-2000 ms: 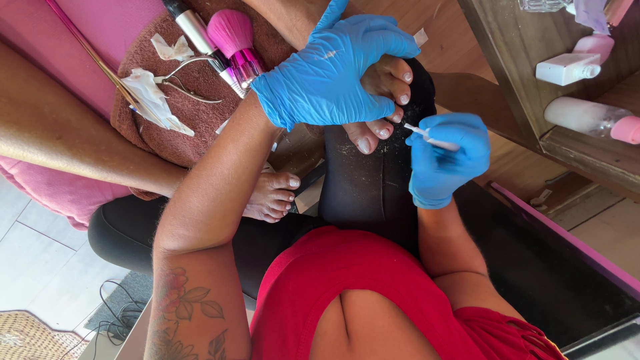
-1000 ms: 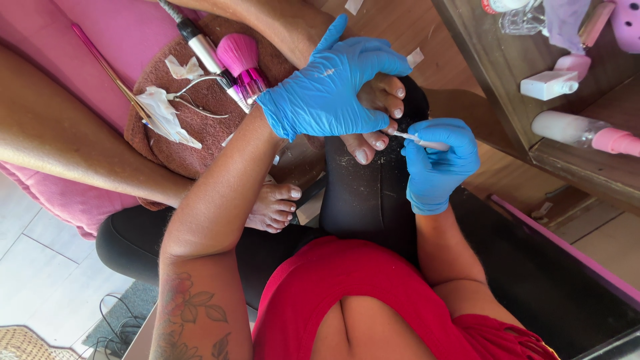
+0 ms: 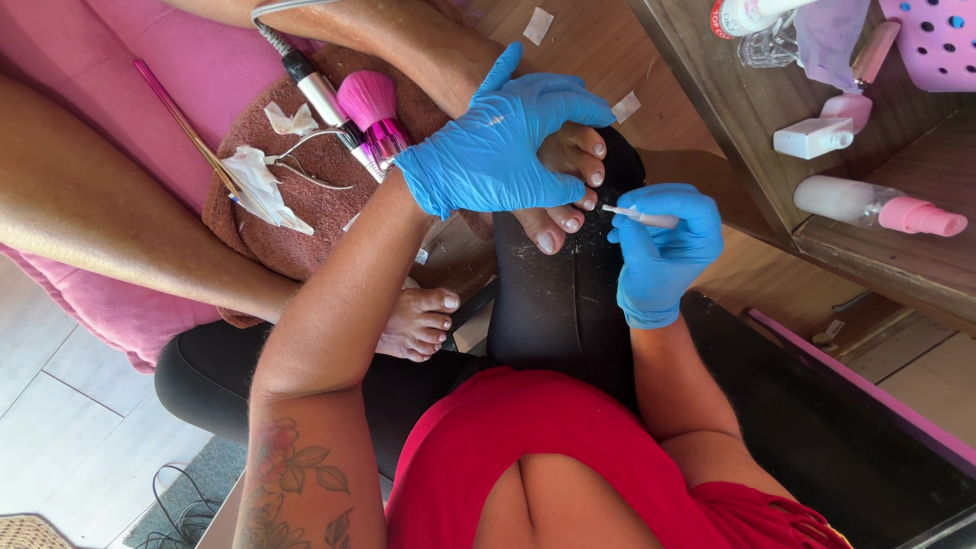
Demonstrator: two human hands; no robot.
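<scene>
My left hand [image 3: 499, 145], in a blue disposable glove, lies over the top of another person's foot [image 3: 560, 221], its thumb beside the toes. That foot rests on my black-clad knee, which is dusted with pale specks. My right hand [image 3: 667, 248], gloved alike, pinches a small white nail polish brush [image 3: 648, 219]. The brush tip points at the toenails, just right of them; whether it touches one I cannot tell. The toenails look light and glossy. The person's other foot [image 3: 419, 326] is lower, left of my knee.
A brown towel [image 3: 328, 210] on a pink cushion holds a pink dust brush [image 3: 371, 107], a nail drill handpiece [image 3: 324, 95], metal nippers [image 3: 309, 171] and crumpled white wipes [image 3: 263, 183]. On the right, a wooden shelf [image 3: 877, 267] bears a pink-capped spray bottle [image 3: 877, 204] and a small white bottle [image 3: 812, 139].
The brush, at the toes one second ago, is now slightly to their right with my right hand. My left hand still holds the foot.
</scene>
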